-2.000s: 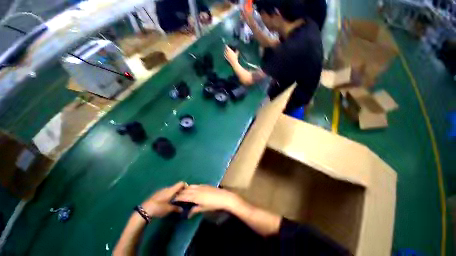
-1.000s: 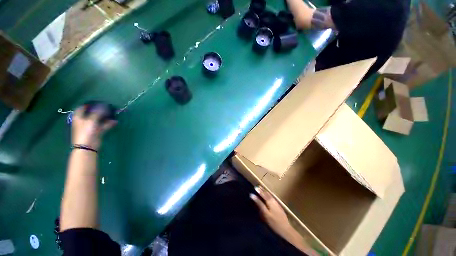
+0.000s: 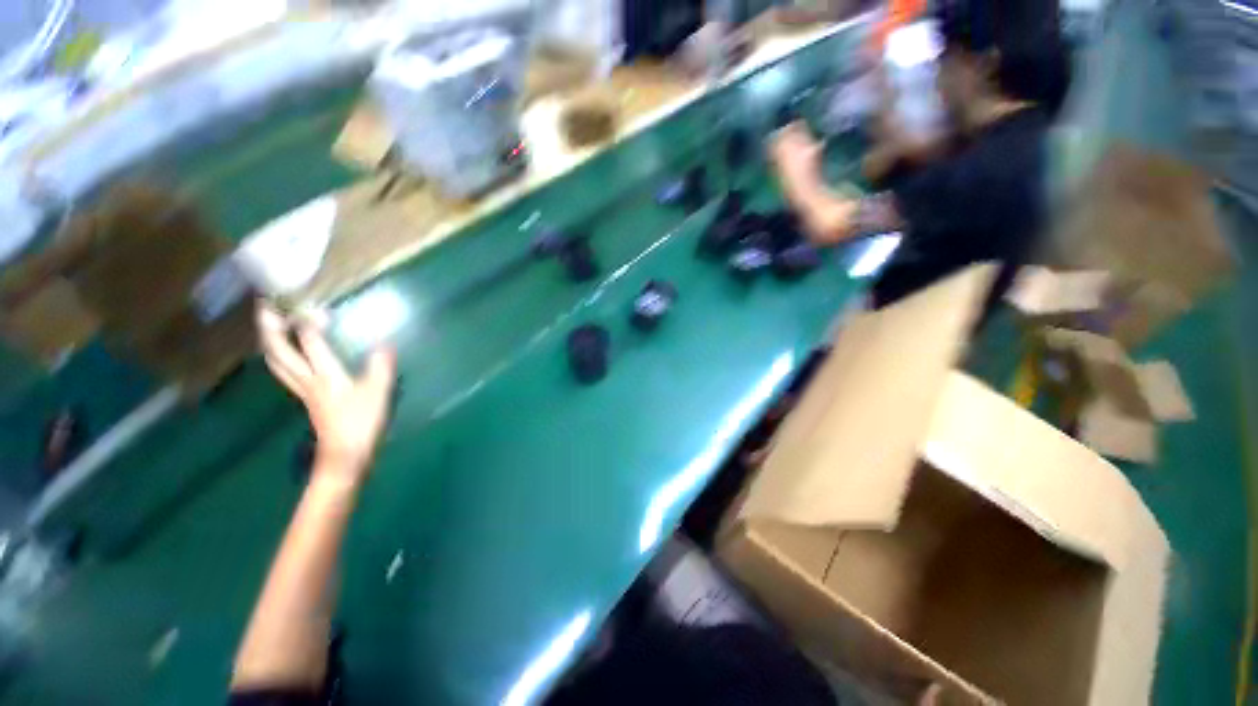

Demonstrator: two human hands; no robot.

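Note:
My left hand (image 3: 328,393) is raised over the left part of the green bench (image 3: 497,483), empty, with fingers spread. A dark object, probably a black housing, is partly hidden behind my left wrist. One black cylindrical housing (image 3: 588,353) stands mid-bench, and another with a grey disc face (image 3: 653,302) is just beyond it. More black housings (image 3: 752,248) are grouped farther along. Of my right hand (image 3: 935,695), only a blurred bit shows at the bottom edge, by the carton's near rim. The frame is blurred.
A large open carton (image 3: 828,593) is at the bench's right edge, one flap raised. A person in black (image 3: 966,193) reaches over the far bench. Open cartons (image 3: 1117,400) lie on the floor at right. A grey box (image 3: 455,117) with a red light is on the far shelf.
My left hand has let go of the black housing and lifted, with fingers spread. The view has tilted up, showing the far shelf. My right hand has mostly dropped out of the picture.

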